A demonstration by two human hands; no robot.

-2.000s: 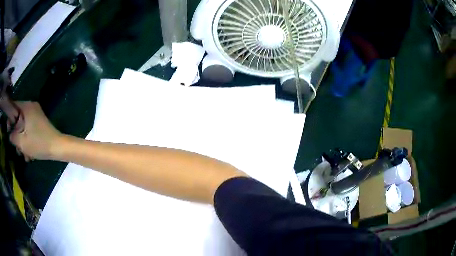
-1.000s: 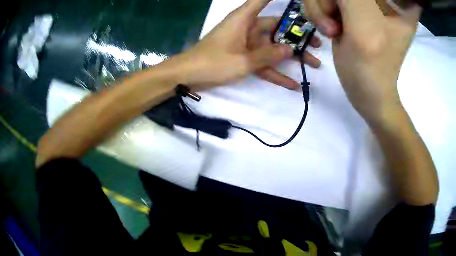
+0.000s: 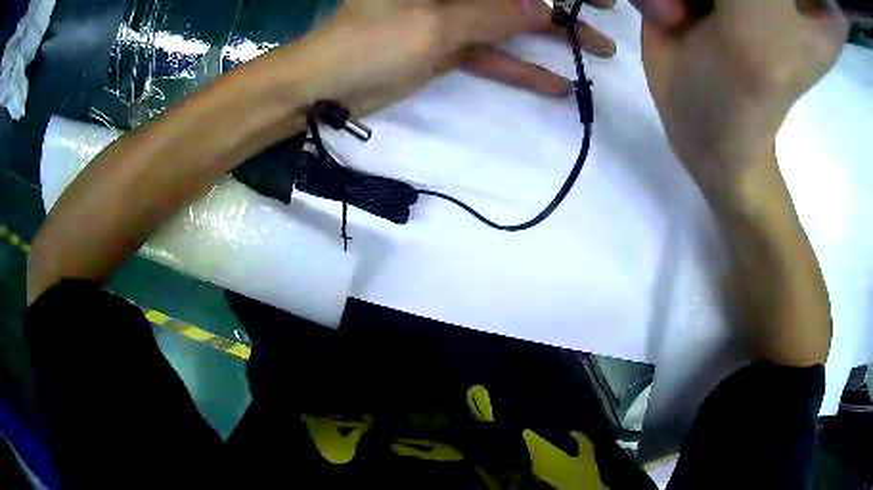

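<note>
A thin black cord [image 3: 512, 228] runs in a curve from a bundled coil [image 3: 356, 189] up to my left hand. The coil lies on the white sheet, with a short dark tie end and a black DC plug [image 3: 350, 124] beside it. A ribbed black strain relief [image 3: 584, 100] hangs below the fingers. My left hand [image 3: 498, 43] holds a circuit board [image 3: 563, 10] at the top edge, mostly cut off by the frame. My right hand [image 3: 737, 67] is at the top right, its fingers cut off by the edge, and what it holds cannot be told.
White sheets [image 3: 479, 287] lie under the work. A whitish, shiny wrapped roll [image 3: 230, 234] lies below my left forearm at the near left. A crumpled white wipe [image 3: 19, 57] is at the upper left edge. Yellow-black tape [image 3: 196, 333] marks the green floor.
The arm stretched to the far left is back over the sheets. Since a second ago, the board, hands, cord and coil have shifted up in view, and the board is now mostly out of frame.
</note>
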